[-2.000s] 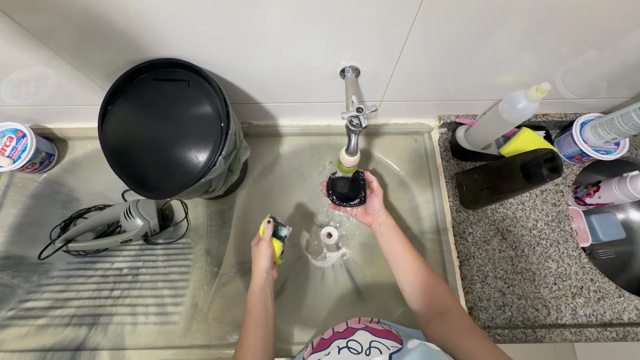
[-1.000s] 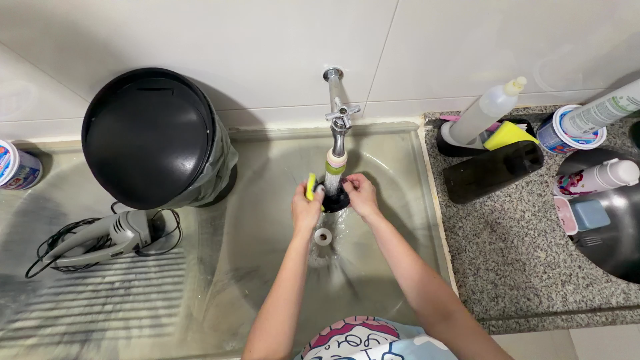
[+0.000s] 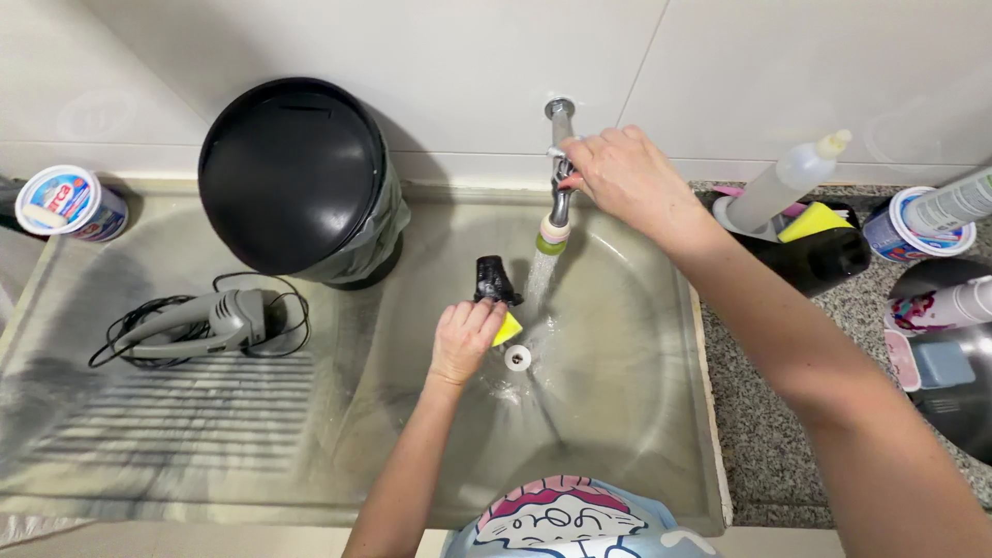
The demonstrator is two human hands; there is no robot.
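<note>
My left hand [image 3: 465, 341], low over the basin, holds a yellow sponge [image 3: 508, 329] together with a wet black object [image 3: 493, 279] whose kind I cannot tell. My right hand [image 3: 620, 174] grips the handle of the chrome wall faucet [image 3: 559, 201]; its fingers hide most of the handle. Water [image 3: 540, 287] runs from the green-ringed spout to the right of the black object and splashes around the white drain fitting [image 3: 518, 358] in the sink [image 3: 612, 387].
Left of the basin stand a lidded black bin [image 3: 294, 174], a grey corded appliance [image 3: 201, 325] and a plastic tub [image 3: 74, 203]. On the granite counter [image 3: 763, 434] at right are a squeeze bottle [image 3: 787, 182], a dark bottle [image 3: 829, 260], another tub [image 3: 891, 232] and a dark pan [image 3: 973, 411].
My right hand has left the black object under the spout and gone up to the faucet handle. My left hand has moved down and left of the stream with the sponge and black object.
</note>
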